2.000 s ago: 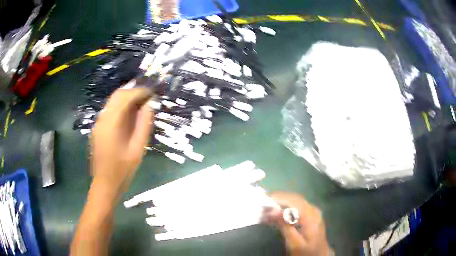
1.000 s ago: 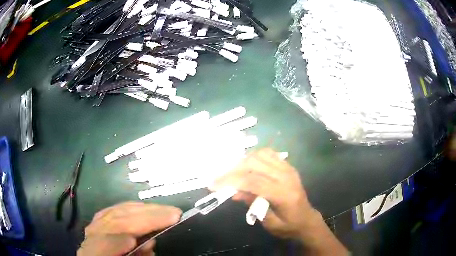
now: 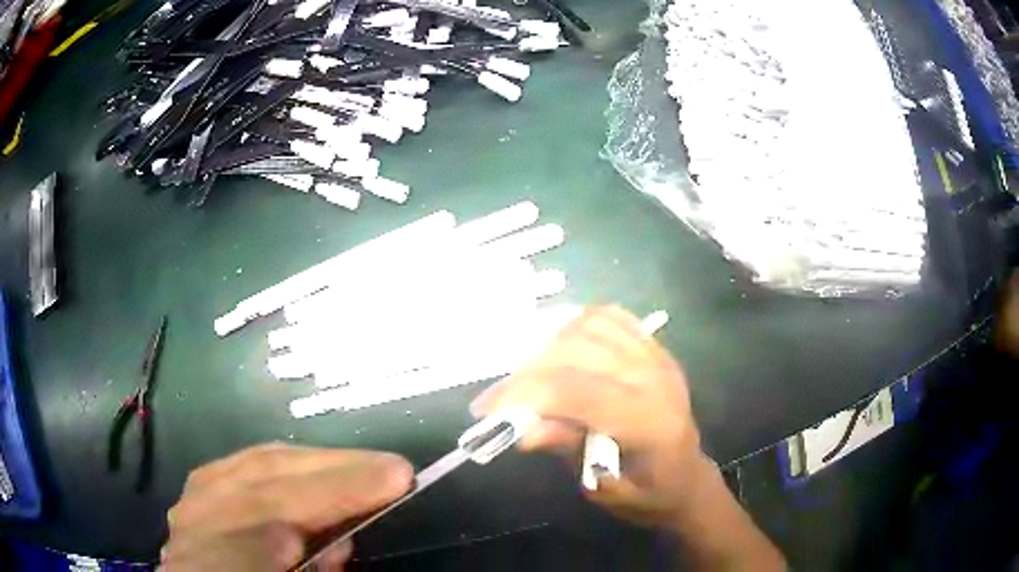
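Observation:
My left hand (image 3: 285, 503), bottom left, grips a long thin inner strip (image 3: 441, 469) between thumb and fingers. The strip slants up to the right and its far tip meets the slotted end of a white tube housing (image 3: 488, 436). My right hand (image 3: 615, 413) holds that housing. A second white tube (image 3: 601, 460) pokes out under the right hand, open end toward me. Several white tube housings (image 3: 391, 313) lie in a row beyond my hands, glaring bright. How far the strip reaches into the housing is unclear.
A pile of black strips with white ends (image 3: 324, 101) lies at the back left. A clear bag of white tubes (image 3: 799, 156) is at the right. Pliers (image 3: 136, 408) and a flat metal bar (image 3: 43, 246) lie left, beside a blue tray (image 3: 16, 425).
My left hand has come from the strip pile with a strip and met my right hand at the front. Over the last second both hands barely moved; the table view shifted slightly up and left.

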